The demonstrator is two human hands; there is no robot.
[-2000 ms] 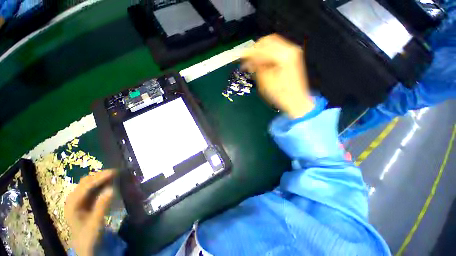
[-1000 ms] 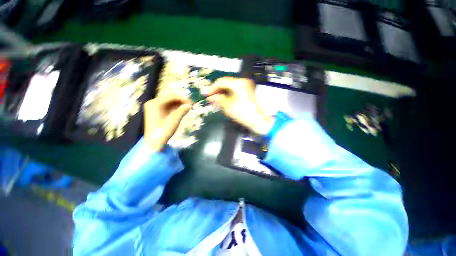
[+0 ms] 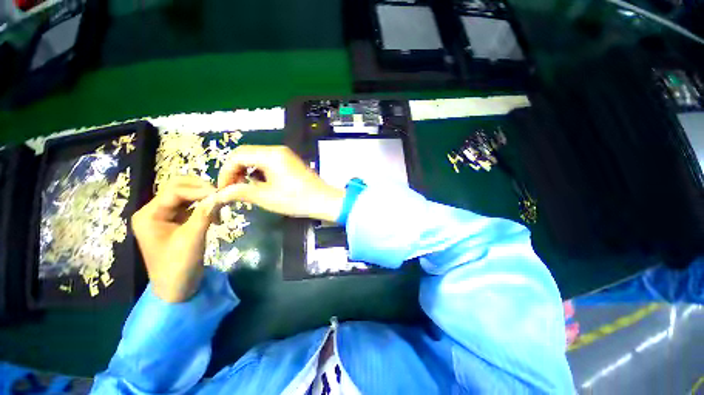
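My left hand [image 3: 171,239] and my right hand [image 3: 274,181] meet fingertip to fingertip over the heap of small cream pieces [image 3: 184,154]. The fingertips are pinched together; anything between them is too small to make out. The open tablet unit [image 3: 361,160] lies in its black holding tray [image 3: 299,262], right of the hands, with its pale panel and a green patch at the far end. My right wrist, with a blue band, and sleeve cover part of the unit.
A black parts tray [image 3: 143,224] with cream pieces and clear plastic lies at left. Small mixed parts [image 3: 478,150] lie right of the unit. A dark stacked mass [image 3: 610,170] stands at far right. More units [image 3: 409,29] are on the green conveyor behind.
Two seconds ago my hands were apart, the right one at the small mixed parts. They came together over the cream heap and remain there, fingertips now closer. The camera view has shifted.
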